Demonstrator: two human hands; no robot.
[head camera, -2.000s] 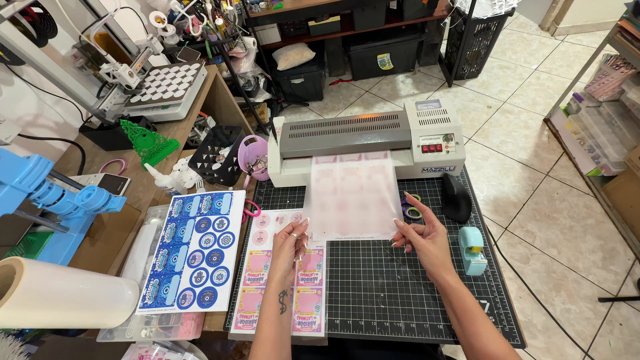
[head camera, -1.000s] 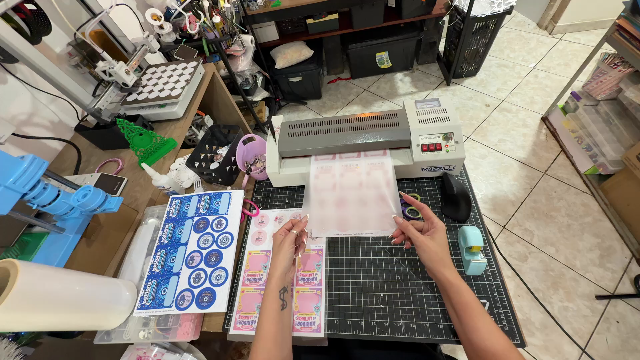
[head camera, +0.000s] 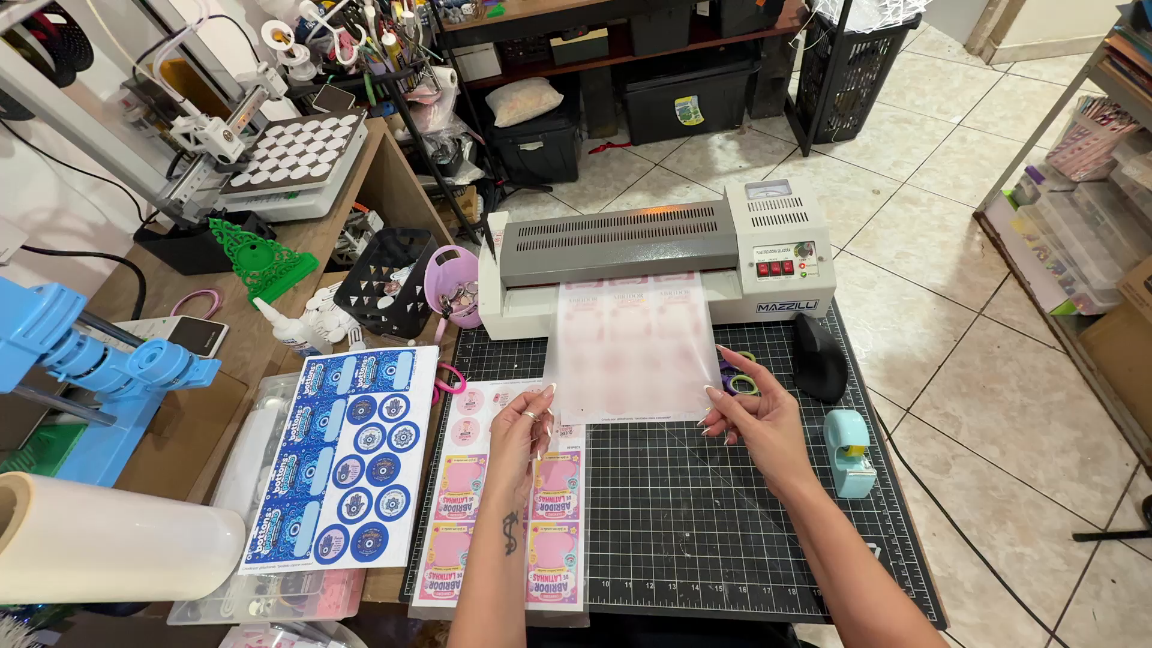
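A grey and cream laminating machine (head camera: 621, 238) stands at the back of a black gridded cutting mat (head camera: 670, 513). From its slot extends a translucent film with a pink printed sheet (head camera: 630, 360). My left hand (head camera: 524, 427) pinches the film's near left corner, and my right hand (head camera: 751, 409) holds its near right corner between thumb and fingers. Under my left wrist, a sheet of pink printed labels (head camera: 553, 540) lies on the mat. A sheet of blue printed labels (head camera: 360, 459) is to the left.
A big roll of film (head camera: 117, 540) and a light blue press (head camera: 108, 378) occupy the left side. Beside the laminator are a black basket (head camera: 387, 288) and a purple cup (head camera: 454, 283). A black computer mouse (head camera: 817, 358) and a light blue tape dispenser (head camera: 849, 454) rest at the mat's right.
The film has slid slightly further into the laminator, and both hands have moved a little toward the machine with it.
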